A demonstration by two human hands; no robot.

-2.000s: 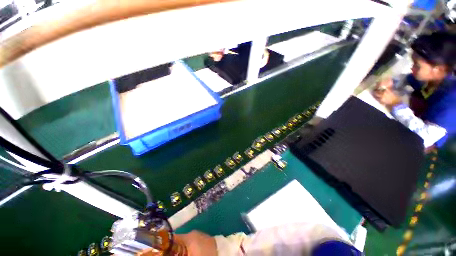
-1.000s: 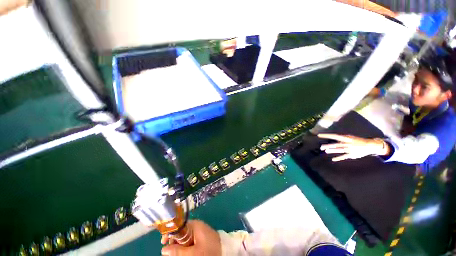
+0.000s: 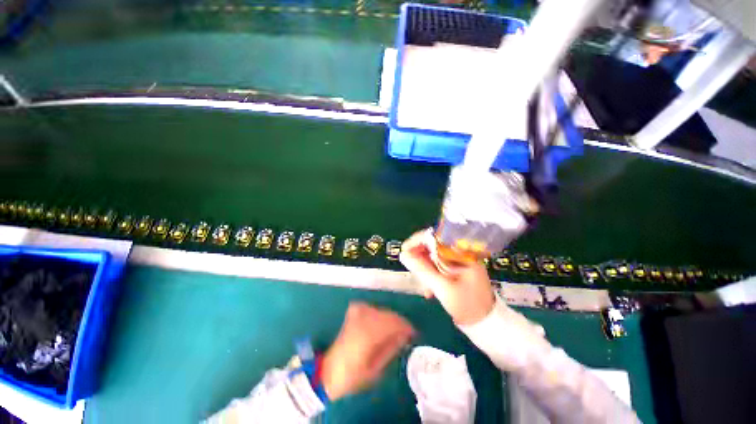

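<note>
My right hand [image 3: 456, 286] is closed around the orange lower end of the silver pneumatic cylinder [image 3: 485, 211], above the near edge of the belt. My left hand [image 3: 365, 348] is lower and to the left, over the green bench, blurred, with its fingers curled; whether it holds something cannot be told. A blue strap with a red edge is on its wrist. A long row of small black-and-yellow parts [image 3: 286, 241] lies on the dark green conveyor belt [image 3: 249, 178]. The cylinder and my right hand hide part of the row.
A blue bin [image 3: 97, 331] of dark loose pieces stands at left. A crumpled white cloth [image 3: 443, 385] lies between my forearms. A blue tote [image 3: 431, 147] sits across the belt, behind a white frame tube. Black trays [image 3: 713, 356] are at right, with a small metallic part [image 3: 613, 321] nearby.
The view has swung left and down. My left hand and the bin have come into view. The neighbouring worker's hand over the black trays is out of view. My right hand stays at the cylinder.
</note>
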